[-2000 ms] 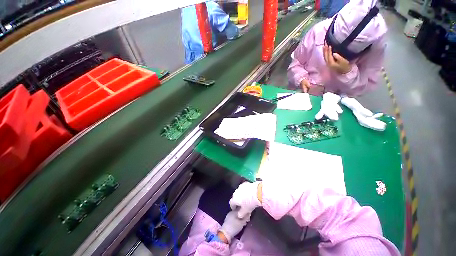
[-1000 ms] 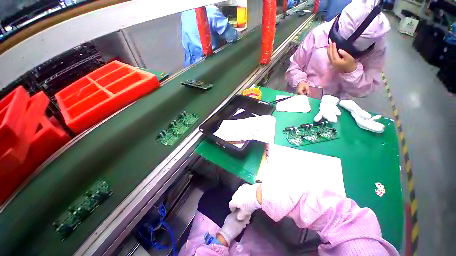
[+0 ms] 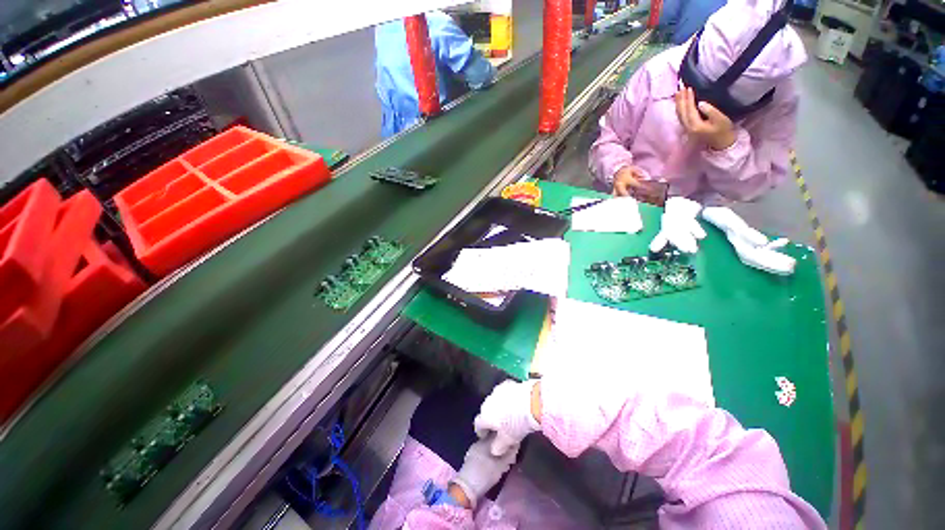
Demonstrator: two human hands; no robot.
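Observation:
My right hand (image 3: 507, 407), in a white glove, rests on my left hand (image 3: 483, 468), also gloved, in my lap below the table edge. The hands touch, fingers curled in; no object shows in them. A blue strap (image 3: 439, 494) is at my left wrist. A populated circuit board (image 3: 642, 276) lies on the green table. Three more boards lie on the green conveyor: one at lower left (image 3: 163, 439), one mid-belt (image 3: 360, 272), one farther up (image 3: 404, 179). No hand of mine touches a board.
The black tray (image 3: 428, 261) with papers overlaps the table corner beside the metal rail. A white sheet (image 3: 629, 347) and spare white gloves (image 3: 748, 241) lie on the table. A person in pink (image 3: 663, 119) sits opposite. Red divided bins (image 3: 221, 189) stand beyond the belt.
The boards on the conveyor have moved slightly down and left along the belt. The seated person's lower hand has shifted slightly. My hands have stayed in place.

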